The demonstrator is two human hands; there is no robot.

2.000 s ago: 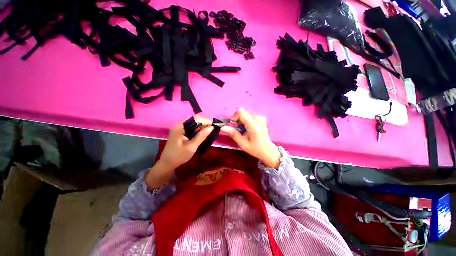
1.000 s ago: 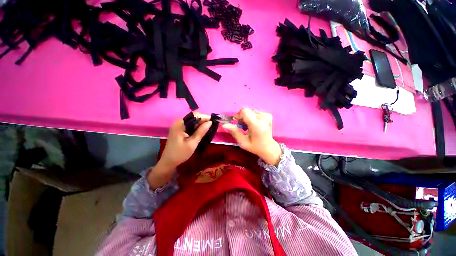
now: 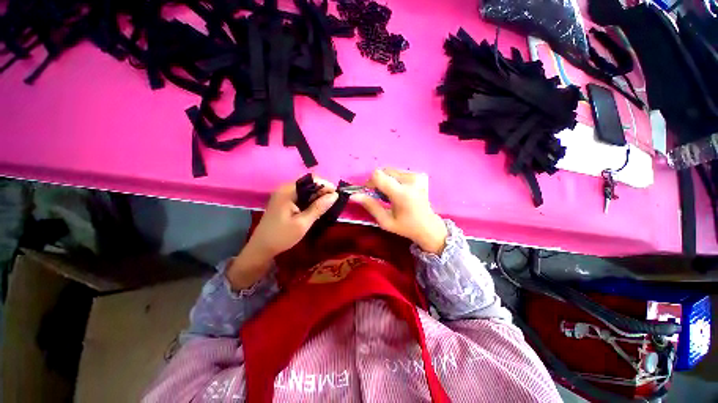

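Observation:
My left hand (image 3: 293,216) is closed around short black webbing straps (image 3: 307,191) at the table's front edge, above the red apron. The strap ends stick out above and below its fingers. My right hand (image 3: 397,203) is shut on small silvery thread snips (image 3: 360,190). The tips of the snips point left and lie at the strap end beside my left thumb. Whether the blades touch the webbing is too small to tell. A loose pile of black straps (image 3: 272,79) lies at the upper left. A fanned pile of straps (image 3: 508,106) lies at the right.
Small black parts (image 3: 378,35) lie between the piles. At the right are a phone (image 3: 606,114) on a white sheet (image 3: 579,157), keys (image 3: 608,187), and a plastic bag (image 3: 539,22). Cardboard boxes (image 3: 134,338) stand lower left; a red machine (image 3: 582,346) with hoses stands lower right.
Both hands stay at the same place by the table edge. The straps in my left hand and the snips have shifted slightly. The view has moved a little.

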